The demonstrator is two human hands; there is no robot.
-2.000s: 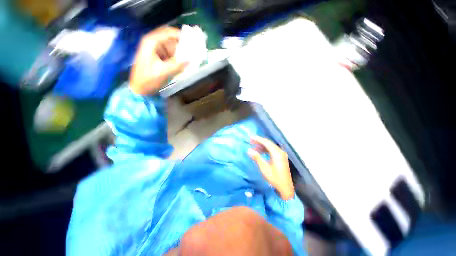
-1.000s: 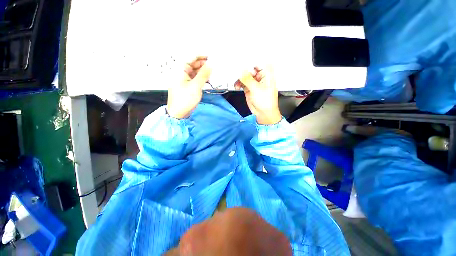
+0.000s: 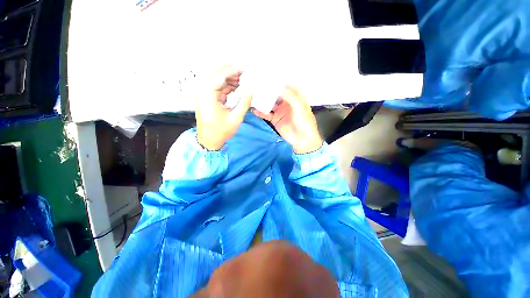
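My left hand [image 3: 219,116] and my right hand [image 3: 297,121] are bare and face each other over the front edge of the white bench board [image 3: 116,70]. A small white wipe [image 3: 263,100] is pinched between the fingertips of both hands. Its outline blends into the overexposed board, so its full shape is hidden. Two flat black phones or screen assemblies lie at the board's right end, one nearer [image 3: 391,56] and one farther [image 3: 383,11], cut by the top edge. Neither hand touches them.
Black trays [image 3: 17,52] stand at the left. Small dark specks and a red-blue mark show on the board. A blue bin [image 3: 49,270] is at lower left. A person in a blue smock [image 3: 476,52] is close at the right, with a blue stool [image 3: 380,195] below.
Since one second ago, the hands have turned with fingers more spread, and white material now shows between them. The view has shifted slightly. Two seconds ago, the left hand held white material away at the left.
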